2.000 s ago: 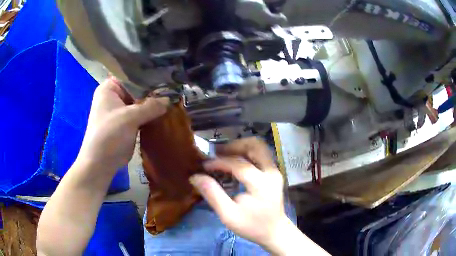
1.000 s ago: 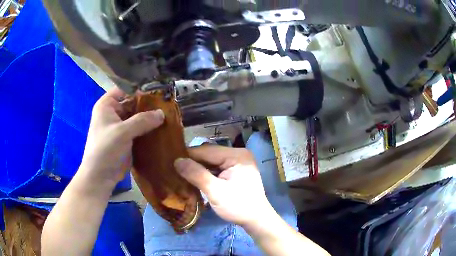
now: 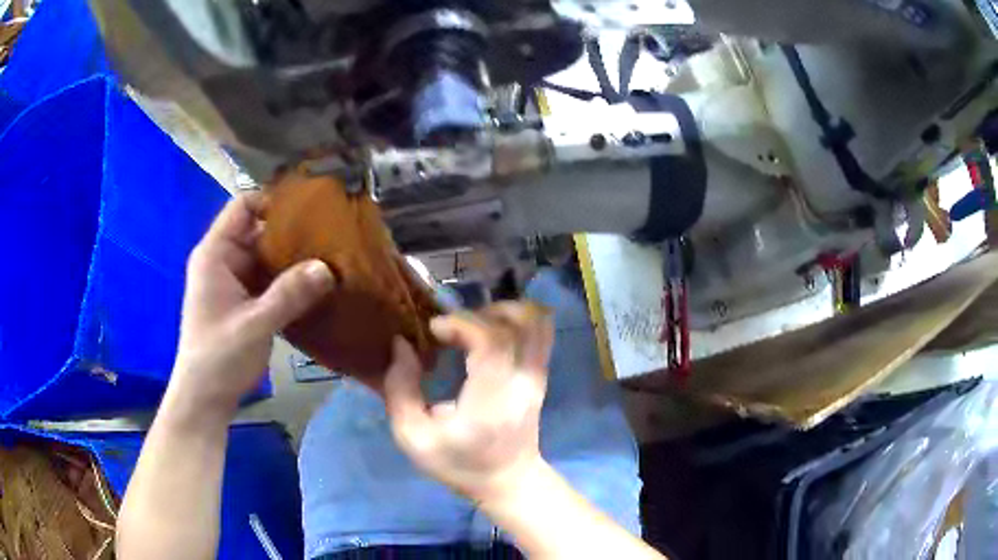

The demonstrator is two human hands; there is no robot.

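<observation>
A tan-brown workpiece (image 3: pixel 339 263) has its upper end in the presser foot and needle area (image 3: pixel 352 170) of the sewing machine, and hangs toward my lap. My left hand (image 3: pixel 241 295) holds its left edge, thumb on top and fingers partly hidden behind it. My right hand (image 3: pixel 476 383) pinches the lower right edge between thumb and fingers; its fingers are slightly blurred. The grey cylinder arm (image 3: pixel 580 202) with a black band (image 3: pixel 673 170) runs to the right of the workpiece. The needle itself cannot be made out.
The ribbed tension knob (image 3: pixel 447 101) sits above the work. Blue bins (image 3: pixel 49 252) stand at left, one at lower left with brown pieces (image 3: pixel 49 492). A red-handled tool (image 3: pixel 676 328) hangs by the pale table (image 3: pixel 629 295). A wooden board (image 3: pixel 810 377) and clear plastic bag (image 3: pixel 908 481) are at right.
The workpiece has turned, its lower end swinging up and right from over my lap. Both hands have shifted left and my right hand has moved up with the lower edge. Both hands keep hold.
</observation>
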